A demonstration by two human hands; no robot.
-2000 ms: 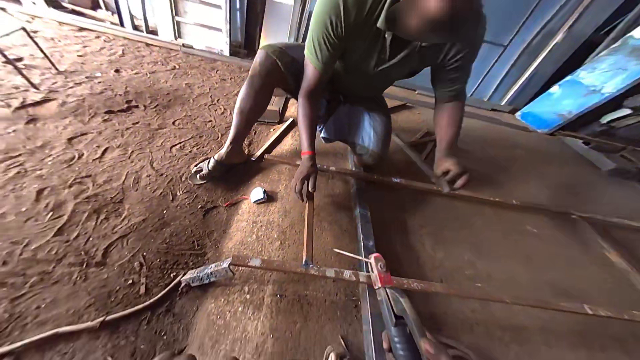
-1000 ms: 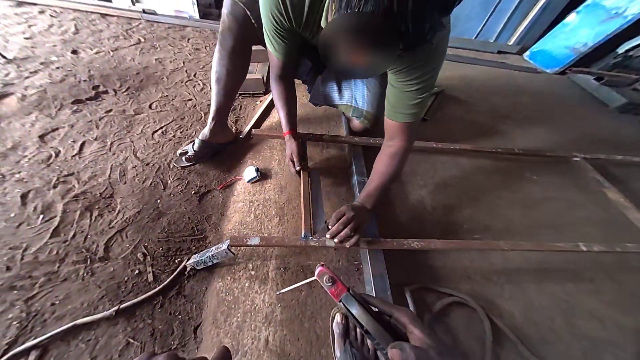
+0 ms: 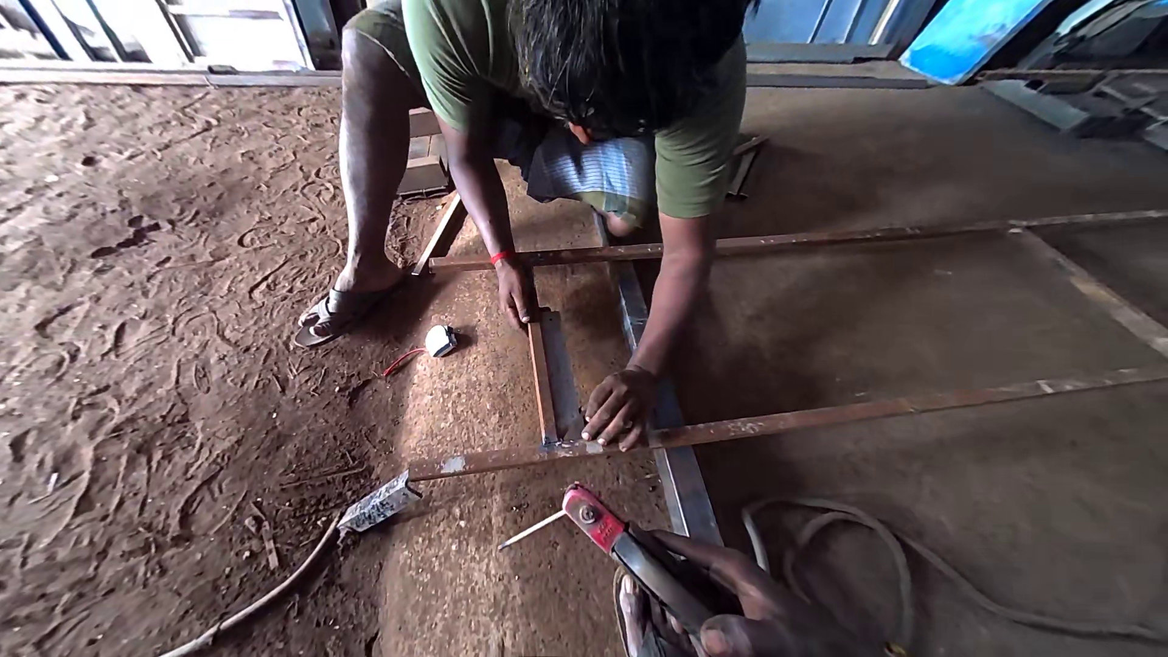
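Note:
My right hand [image 3: 753, 593] is closed around the handle of a welding electrode holder [image 3: 593, 520] with a red head. A thin welding electrode [image 3: 532, 529] sticks out of its jaws to the left, its tip apart from the rusty steel frame bar [image 3: 785, 422]. Beyond it, a short rusty steel piece [image 3: 542, 383] meets that bar, beside a flat grey metal plate [image 3: 563, 365]. A co-worker's one hand [image 3: 517, 294] touches the far end of the short piece; the other hand [image 3: 620, 408] presses on the near bar. My left hand is out of view.
A co-worker [image 3: 584, 100] crouches over the frame. A galvanized metal channel [image 3: 683, 484] runs beneath the bars. The clamp [image 3: 379, 505] with its cable lies at the near bar's left end. A white round object [image 3: 441, 340] lies on the ground. Another cable [image 3: 867, 525] curls at the right.
The electrode holder has moved from over the near bar to this side of it. The co-worker has leaned forward and brought one hand from the far bar to the near bar.

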